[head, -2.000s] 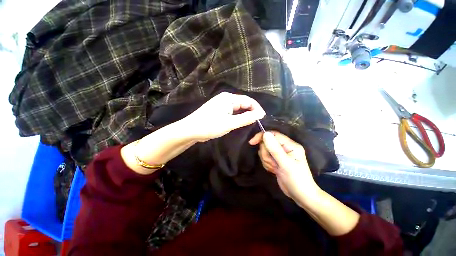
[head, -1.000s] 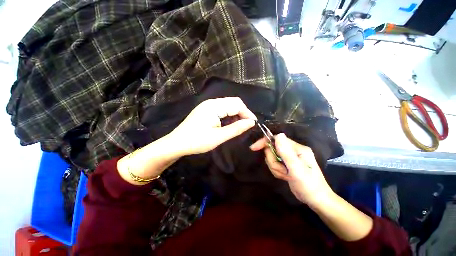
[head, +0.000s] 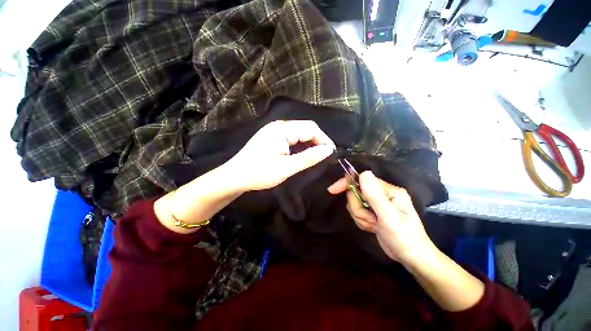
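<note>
My left hand [head: 285,155] pinches thumb and forefinger together at the edge of the dark lining [head: 304,200]; what lies between the fingertips is too small to tell. My right hand [head: 385,210] holds small thread snips [head: 352,178], their two thin blades apart and pointing up towards my left fingertips, not touching them. The plaid fabric [head: 298,61] lies heaped behind and left of my hands. A matte black strip [head: 259,132] runs along its edge, partly behind my left hand.
Tailor's scissors [head: 541,145] with red and orange-yellow loops lie on the white table at right. The sewing machine parts [head: 463,45] are at upper right. A ruler strip [head: 512,210] edges the table. A blue bin [head: 65,249] and a red object [head: 48,310] stand at lower left.
The snips' blades now show clearly apart and sit slightly away from my left fingertips; a second ago they reached those fingertips. My left hand stays pinched.
</note>
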